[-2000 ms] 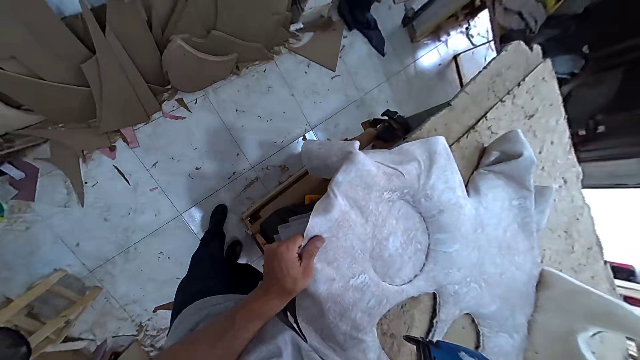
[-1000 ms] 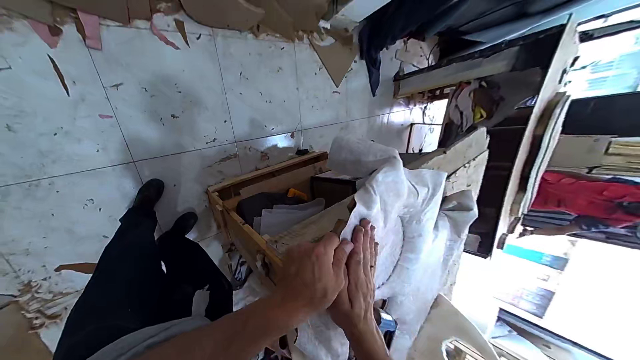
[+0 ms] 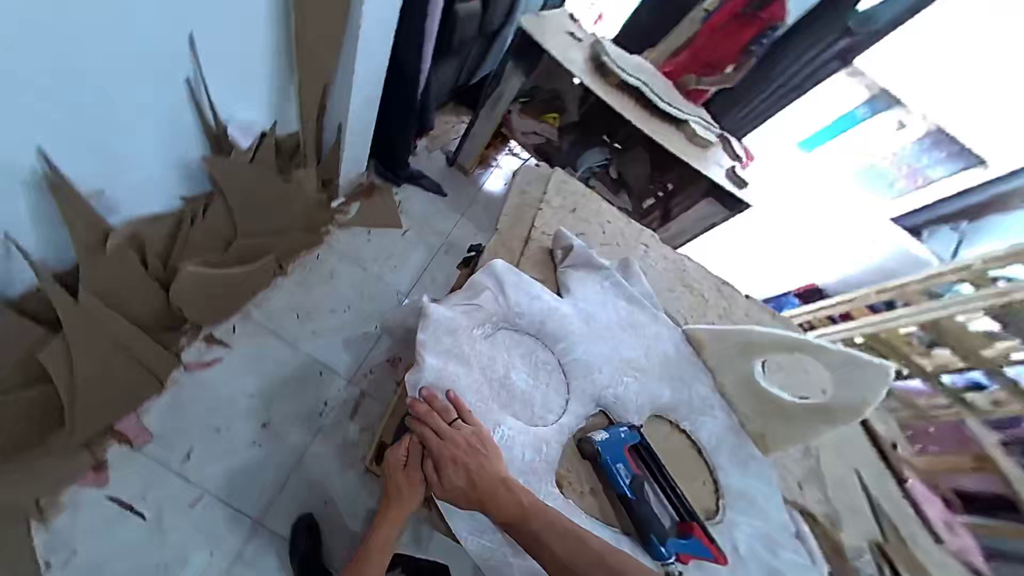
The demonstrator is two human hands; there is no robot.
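A whitish fabric piece (image 3: 632, 360) with a round seam or cut line and two oval openings lies over the workbench. My right hand (image 3: 458, 452) rests flat on its near left edge, a ring on one finger. My left hand (image 3: 402, 474) is beside it at the bench edge, fingers curled on the fabric's border; its fingertips are partly hidden. A blue and red staple gun (image 3: 650, 492) lies across the oval openings, touched by neither hand.
The worn workbench (image 3: 680, 284) extends away; a pale panel with an oval hole (image 3: 788, 376) lies at right. Brown offcuts (image 3: 232, 232) are heaped at left on the tiled floor (image 3: 280, 360). A person's dark shoe (image 3: 412, 178) stands beyond; a shelf unit (image 3: 640, 136) is behind.
The fabric, raised and bunched a second ago, now lies flatter over the bench. My hands, pressed together on it then, are side by side at its edge. The view has turned strongly.
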